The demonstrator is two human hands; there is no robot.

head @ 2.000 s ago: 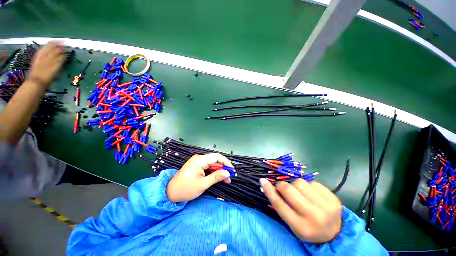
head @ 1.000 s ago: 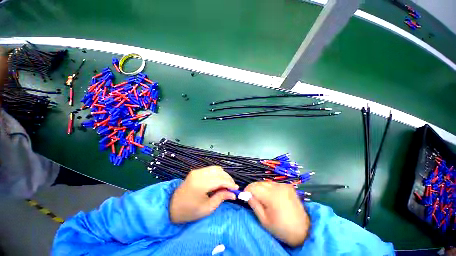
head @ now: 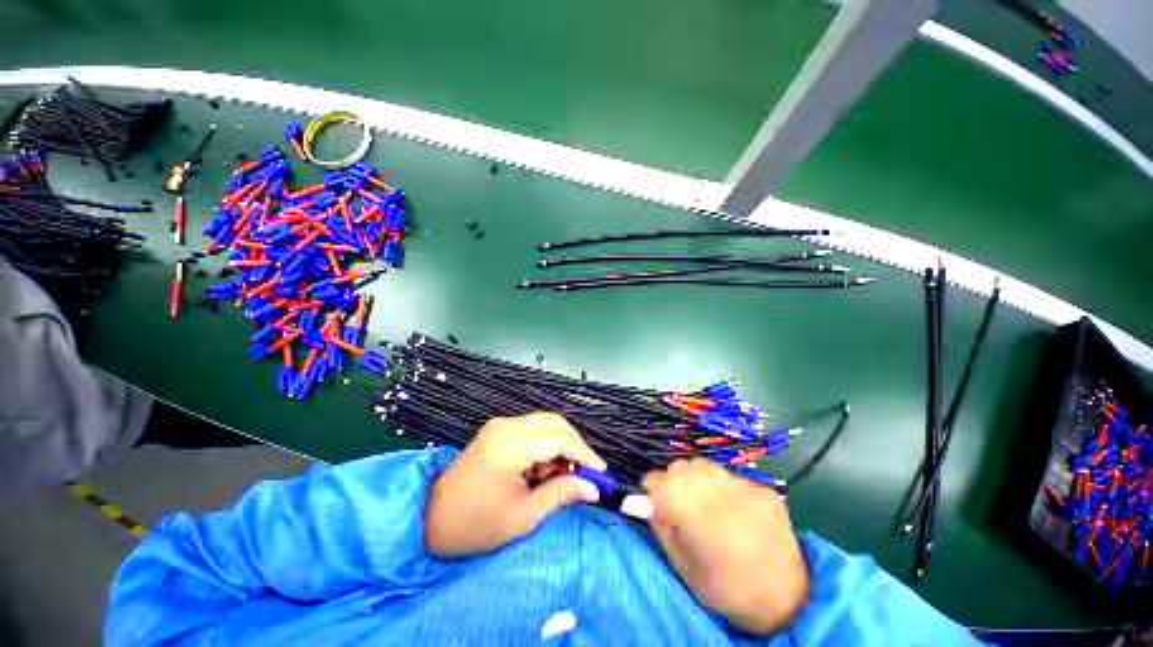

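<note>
My left hand is closed on a red-and-blue end piece, its blue end pointing right between the hands. My right hand pinches a black cable lead close against that blue end; the lead's free end curves out to the right. A white cover shows on a right fingertip. Whether the lead is inside the piece is hidden by the fingers. A bundle of black cable leads lies just beyond my hands, red-blue ends fanned at its right.
Loose red-and-blue end pieces lie left, with a tape roll behind. A hand tool lies further left. Bare leads lie beyond the bundle, others right. A black bin stands far right. A person's grey sleeve shows left.
My right hand has moved from the bundle's red-blue ends to meet my left hand, and now holds a lead. The neighbour's hand has left the picture.
</note>
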